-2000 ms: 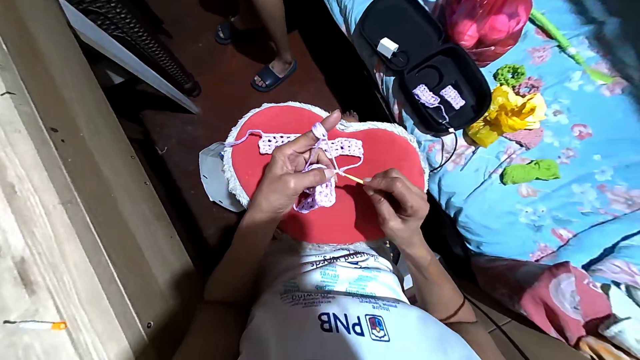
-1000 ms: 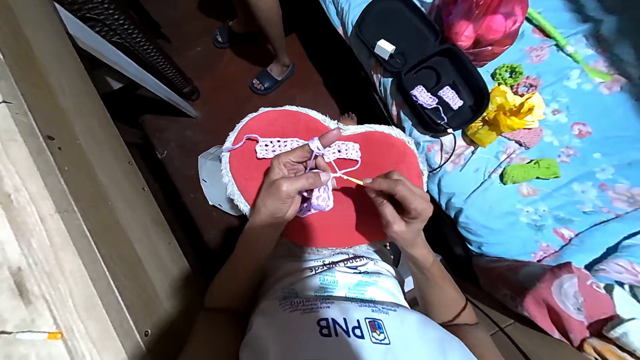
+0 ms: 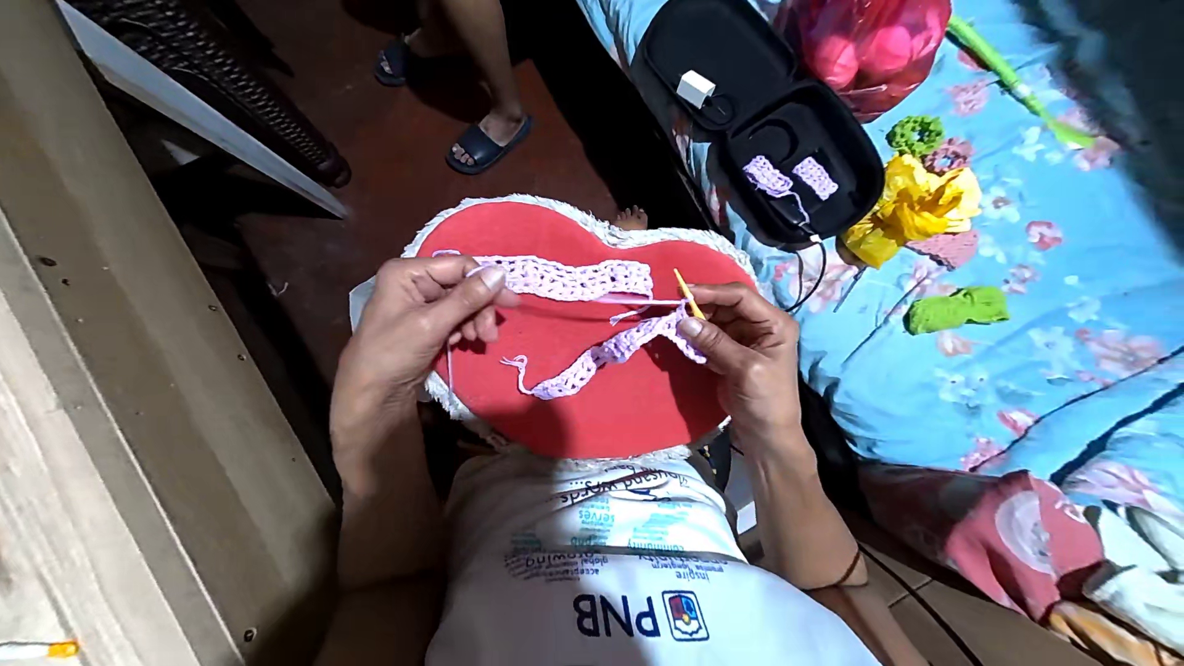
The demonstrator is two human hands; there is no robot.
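Note:
My right hand (image 3: 745,347) pinches a yellow crochet hook (image 3: 688,294) together with the end of a narrow lilac crocheted strip (image 3: 610,350). That strip slants down leftward over a red heart-shaped cushion (image 3: 573,421) with a fluffy white edge, and ends in a loose yarn tail. Lilac yarn (image 3: 592,301) runs taut from the hook to my left hand (image 3: 444,310), which pinches it between thumb and fingers. A second, wider lilac crocheted strip (image 3: 573,279) lies across the upper cushion; its left end is partly hidden by my left hand.
On the blue floral bed (image 3: 1045,305) at right are an open black case (image 3: 805,106) holding two small lilac pieces (image 3: 815,178), a yellow plastic bag (image 3: 916,208), green crochet (image 3: 957,310) and a red bag (image 3: 874,46). Another person's sandaled foot (image 3: 488,143) stands ahead.
My left hand has moved left, away from the hook, with yarn drawn between the hands. The narrow strip, earlier bunched beneath my left hand, now hangs from my right fingers.

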